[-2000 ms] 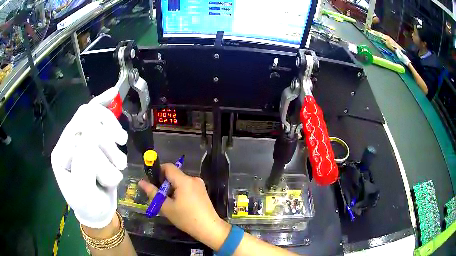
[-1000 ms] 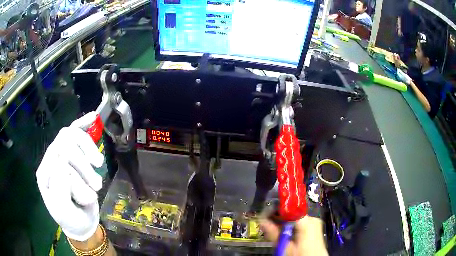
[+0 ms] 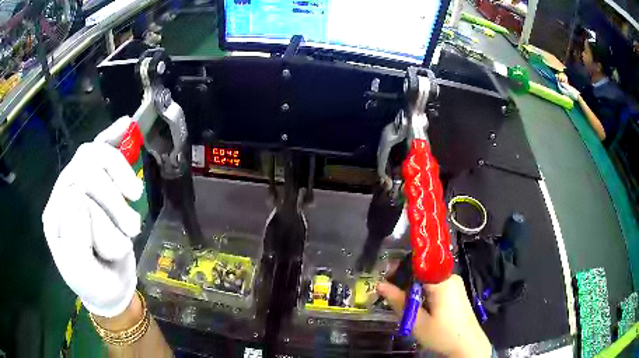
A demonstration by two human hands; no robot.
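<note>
My left hand [image 3: 94, 227], in a white glove, is closed around the red grip of the left toggle clamp handle [image 3: 131, 143]. My bare right hand [image 3: 445, 314] is at the right station, just below the right red clamp handle [image 3: 429, 220]. It holds a blue-purple marker pen [image 3: 410, 309]. A dark shape shows by its fingertips; I cannot tell what it is. A power supply board [image 3: 203, 274] lies under the clear left cover. Another board [image 3: 329, 292] lies under the right cover, partly hidden by my right hand.
The black test fixture [image 3: 245, 105] carries both clamps. A power meter display [image 3: 225, 156] shows red digits. A monitor [image 3: 350, 24] stands above. A tape roll [image 3: 467, 214] and black pouch [image 3: 501, 269] lie right. Beyond is a green conveyor [image 3: 560, 161] with a person beside it.
My right hand has moved from the left station to the right one, keeping the marker. My left hand stays on its handle. The yellow-topped tool seen at the left station no longer shows.
</note>
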